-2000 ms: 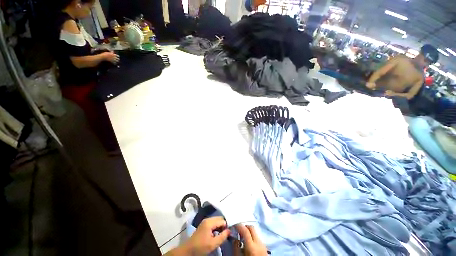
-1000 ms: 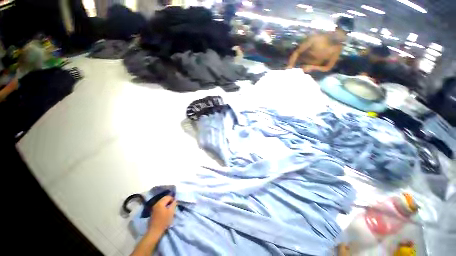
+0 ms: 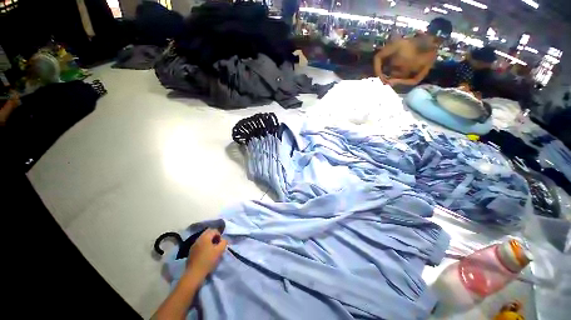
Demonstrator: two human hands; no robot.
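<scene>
A light-blue garment (image 3: 300,250) lies spread on the table with its collar to the left and its body reaching right. The black hook of its hanger (image 3: 168,242) sticks out past the collar. My left hand (image 3: 206,250) reaches in from the bottom left and holds the garment by the collar opening with curled fingers. A small dark thing shows at the fingertips; I cannot tell what it is. My right hand is not in view.
Hung light-blue garments (image 3: 266,159) with bunched black hooks (image 3: 255,128) lie behind. Farther back are white (image 3: 360,106) and dark-grey heaps (image 3: 235,78). A pink bottle (image 3: 482,272) and a yellow-orange object (image 3: 510,311) are at lower right. A person (image 3: 410,59) is across the table (image 3: 119,181).
The view has swung right, showing the whole garment and the bottle. My right hand, earlier beside my left at the collar, has left the picture. My left hand stays at the collar.
</scene>
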